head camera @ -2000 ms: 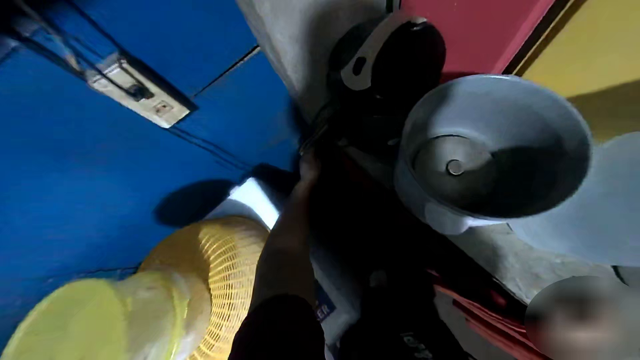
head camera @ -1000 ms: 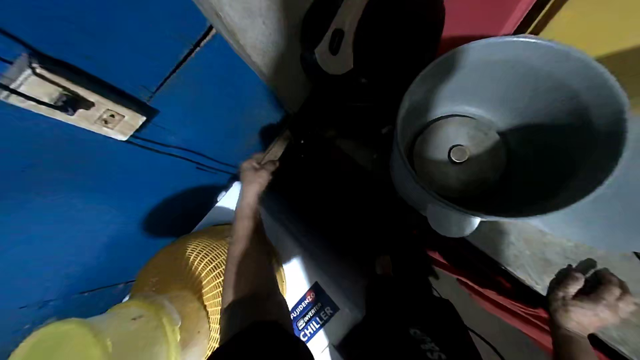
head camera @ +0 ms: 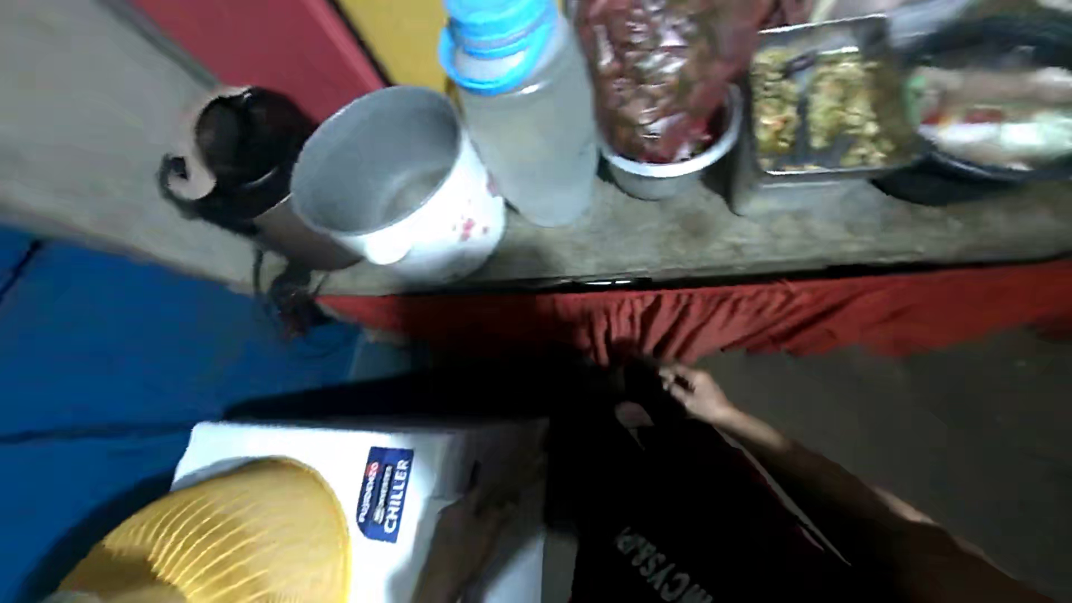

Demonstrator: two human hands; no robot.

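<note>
My right hand (head camera: 697, 392) is at the lower edge of the red cloth curtain (head camera: 662, 318), fingers bent near dark fabric; whether it grips anything is unclear. My left arm reaches up in deep shadow over the white chiller (head camera: 419, 494), and the left hand (head camera: 498, 494) is a dim blur whose fingers cannot be made out. To the left of that arm, a yellow plastic basket (head camera: 243, 536) lies on the chiller. Above, on the counter, stand a grey-white pot (head camera: 385, 167) with a floral mark and a clear plastic bottle (head camera: 544, 126) with a blue cap.
A dark pot or pan (head camera: 251, 142) sits at the counter's left end. Further right are a tub with a red plastic bag (head camera: 657, 92), a metal tray of food (head camera: 825, 109) and a black basin (head camera: 930, 180) holding packages. The concrete counter edge (head camera: 804, 243) runs above the curtain; a blue wall (head camera: 117, 335) is at left.
The view has swung right along the counter. My left hand, earlier stretched out by the blue wall, is now low over the chiller. My right hand has moved to the curtain.
</note>
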